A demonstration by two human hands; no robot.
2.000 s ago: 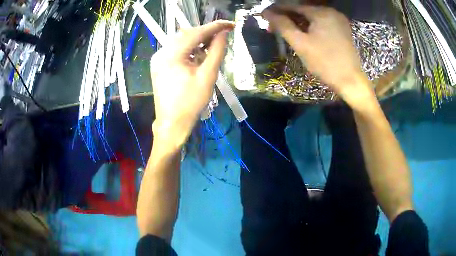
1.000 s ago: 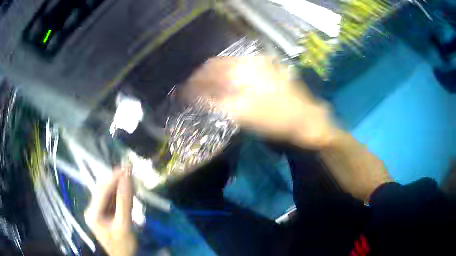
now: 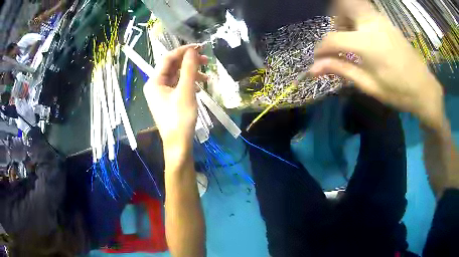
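Note:
My left hand (image 3: 173, 95) pinches a thin pale wire end between thumb and forefinger, left of a white crumpled piece (image 3: 232, 31) on the grey machine (image 3: 173, 17). A long white strip (image 3: 220, 114) with a blue wire passes behind this hand and over the bench edge. My right hand (image 3: 380, 68), slightly blurred, holds a thin yellow wire (image 3: 272, 107) with a greyish end at its fingertips. The wire points down-left across a heap of tiny silvery pieces (image 3: 297, 45). Yellow bits (image 3: 258, 83) lie at the heap's left side.
White strips (image 3: 104, 110) with yellow and blue wires hang over the bench edge at left. More strips (image 3: 422, 20) lie at upper right. A blue handle (image 3: 129, 83) lies between bundles. A red stool (image 3: 143, 226) stands on the blue floor; a dark-clothed person (image 3: 37, 175) is at left.
The view has swung back from the machine towards my lap. My right hand, blurred over the heap before, now holds a yellow wire. My left hand remains near the white crumpled piece.

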